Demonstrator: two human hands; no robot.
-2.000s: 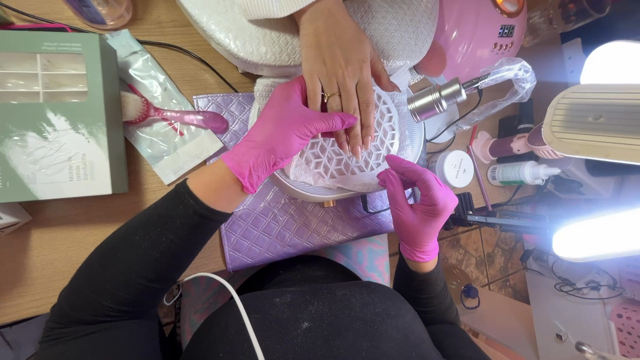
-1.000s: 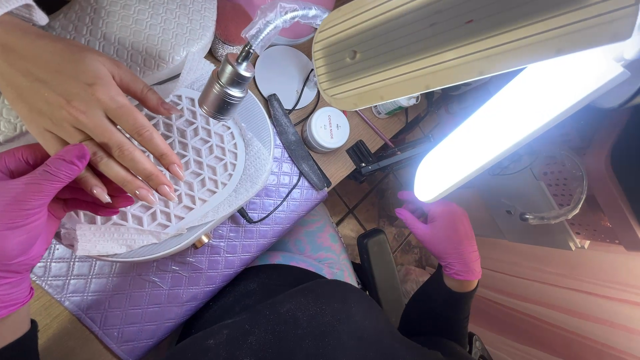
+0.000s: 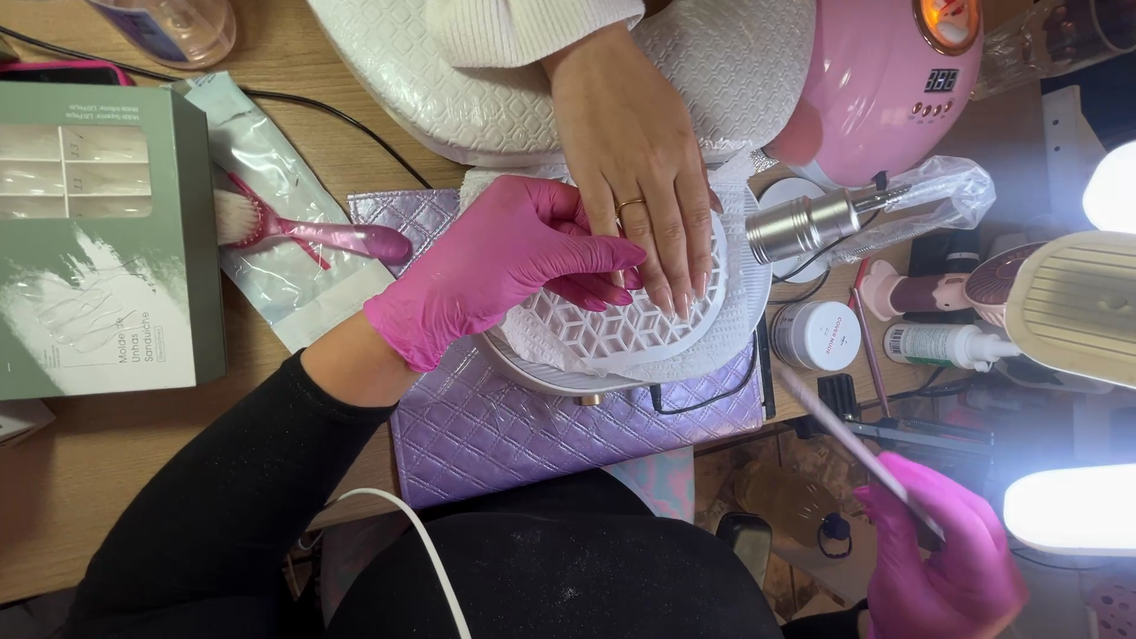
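My left hand (image 3: pixel 532 257), in a pink glove, grips a finger of the client's hand (image 3: pixel 639 169); which finger is partly hidden. That hand rests palm down, with a ring on one finger and long nails, over the white lattice grille (image 3: pixel 612 337) of a nail dust collector lined with paper towel (image 3: pixel 750 306). My right hand (image 3: pixel 941 550), gloved in pink and slightly blurred, holds a thin nail file (image 3: pixel 843 435) at the lower right, apart from the client's hand. Beneath the collector lies a purple quilted mat (image 3: pixel 568 444).
A pink nail lamp (image 3: pixel 870 89) and white armrest (image 3: pixel 444 89) stand behind. On the right are a metal-headed lamp (image 3: pixel 785 229), a white jar (image 3: pixel 816 335), a dropper bottle (image 3: pixel 950 344) and bright lights (image 3: pixel 1074 510). A green box (image 3: pixel 106 240) and pink-handled brush (image 3: pixel 337 238) lie left.
My right hand was near the collector's edge, then reached to the lower right, and now has a nail file in it. My left hand stays at the client's fingers. The view swung right and back.
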